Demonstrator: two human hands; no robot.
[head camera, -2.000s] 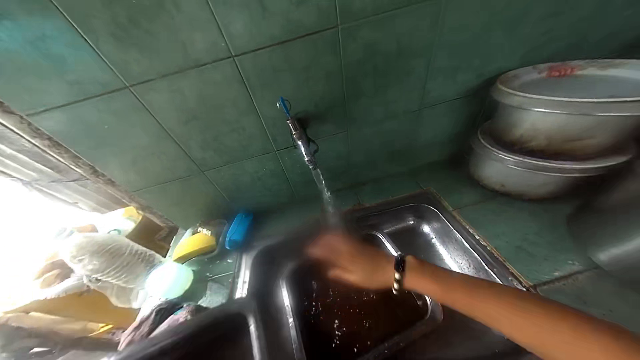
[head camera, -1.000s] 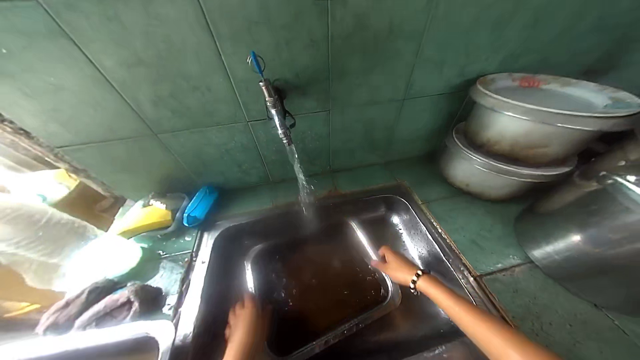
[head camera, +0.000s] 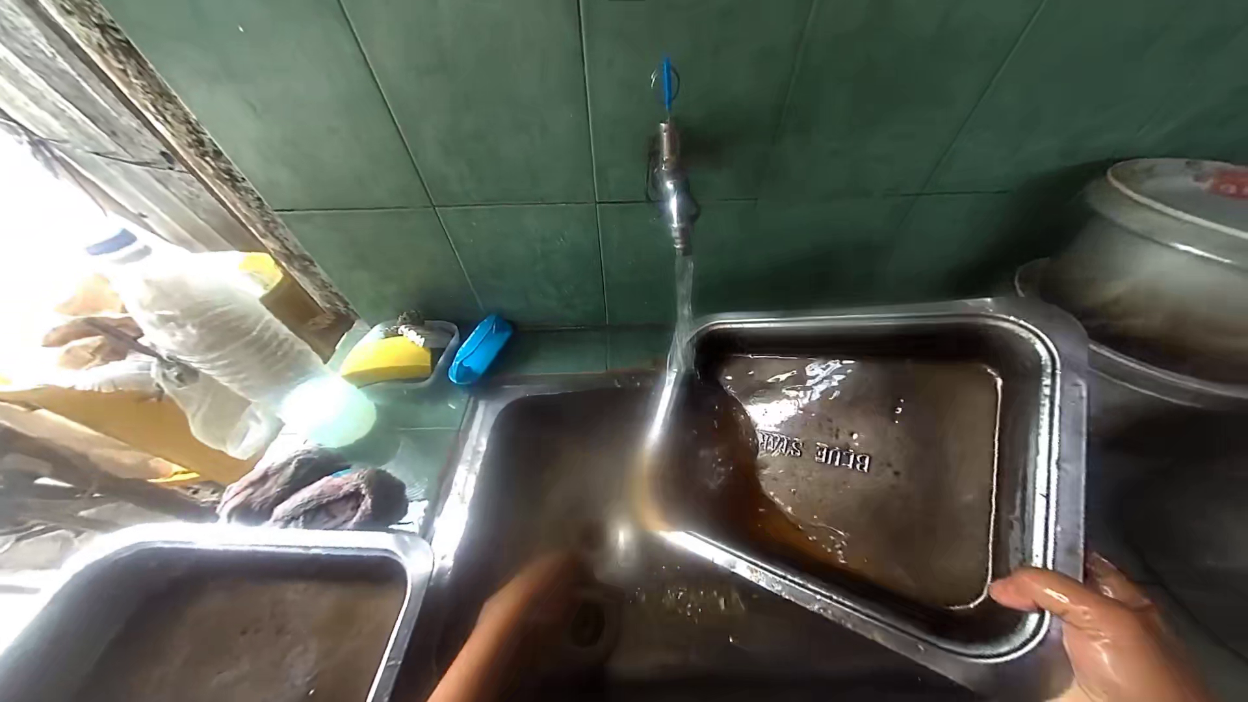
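Note:
My right hand (head camera: 1111, 624) grips the lower right corner of a rectangular metal baking pan (head camera: 877, 468), thumb over the rim. The pan is tilted towards the left, and brownish water lies at its left side and runs over the edge into the metal sink (head camera: 546, 448). Water flows from the wall tap (head camera: 675, 195) onto the pan's left corner. My left hand (head camera: 541, 585) is blurred, low in the sink to the left of the pan; its fingers cannot be made out.
A second metal pan (head camera: 244, 624) stands at the lower left. Behind it are a dark wet cloth (head camera: 312, 492), a plastic tub with a yellow sponge (head camera: 390, 359), a blue brush or sponge (head camera: 481, 349) and a plastic bottle (head camera: 214, 312). Stacked metal pots (head camera: 1170, 283) stand at the right.
The pan lay low in the sink one second ago; my right hand has raised and tilted it. Brown water that covered its bottom has gathered at the left. The view has shifted.

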